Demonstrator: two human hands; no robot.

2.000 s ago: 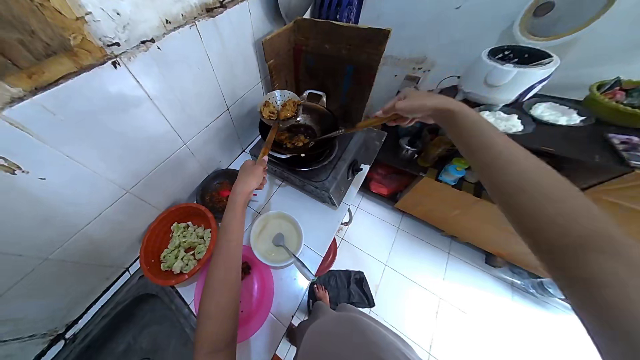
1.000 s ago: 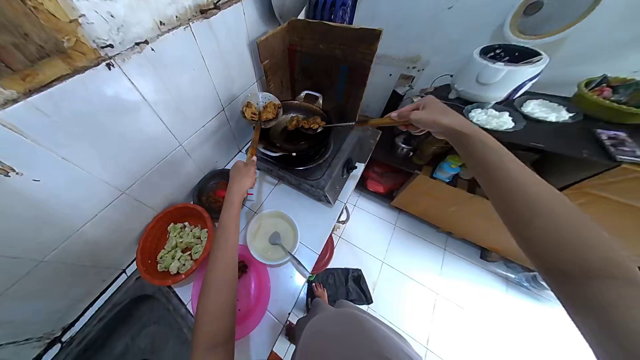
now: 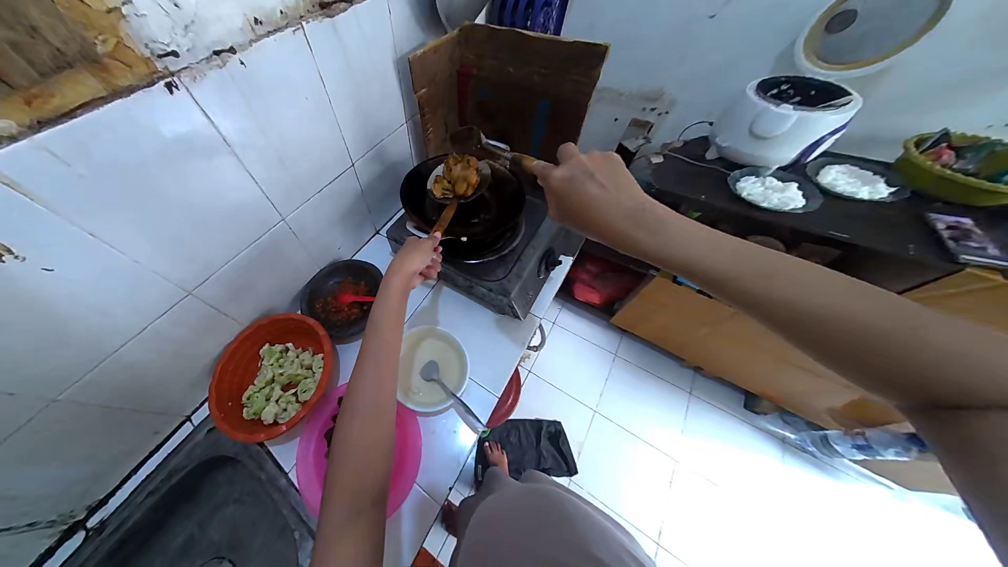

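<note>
My left hand (image 3: pixel 417 258) grips the wooden handle of a strainer ladle (image 3: pixel 457 179), which is heaped with browned fried pieces above a dark wok (image 3: pixel 504 213). The wok sits on a gas stove (image 3: pixel 508 287). My right hand (image 3: pixel 591 185) is closed around the wooden handle of a metal spatula (image 3: pixel 472 142), whose blade is raised at the wok's far side. Near my left forearm are a white bowl of pale batter (image 3: pixel 433 346) with a ladle, a stone mortar with red paste (image 3: pixel 342 303), an orange basin of cut cauliflower (image 3: pixel 236 370) and a pink basin (image 3: pixel 405 465).
A cardboard screen (image 3: pixel 535 87) stands behind the stove, against the tiled wall. On the dark counter at right are an opened rice cooker (image 3: pixel 787 130), two plates of rice (image 3: pixel 770 193) and a green basket (image 3: pixel 945 181). A dark sink (image 3: pixel 189 504) lies at lower left.
The strainer has moved from the wok's left side to over the wok, holding a fuller heap. The spatula, which held fried pieces over the wok, is now lifted at the back with none visible on it.
</note>
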